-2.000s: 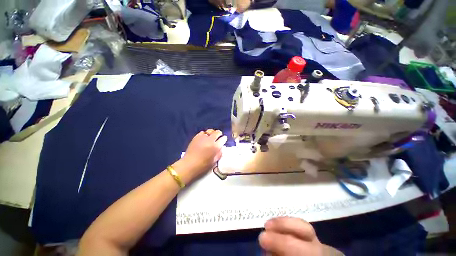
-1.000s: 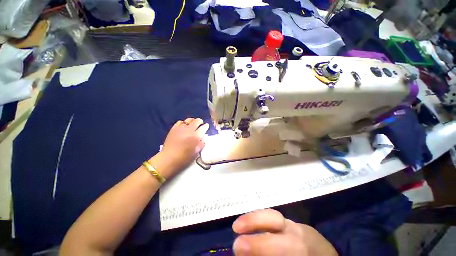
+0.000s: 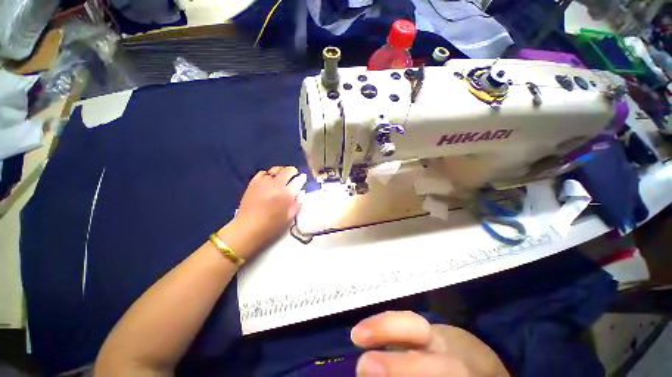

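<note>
A large dark navy cloth lies left of the sewing machine, with its edge at the needle area under the lit left end of the head. My left hand, with a gold bangle, rests on the cloth edge just left of the needle. Its fingers are curled onto the cloth; the fingertips are partly hidden. The presser foot and needle are too small and bright to make out. My right hand is in front of the table edge, cut off by the bottom of the picture, thumb and finger apart, with nothing visible between them.
Blue-handled loops and a curled white strip lie right of the needle. A measuring scale runs along the table's front. A red-capped bottle stands behind the head. Dark cloth hangs below; plastic bags lie at left.
The view has shifted, moving the machine left and up in the picture. My left hand stays beside the needle on the cloth. My right hand remains in front of the table edge.
</note>
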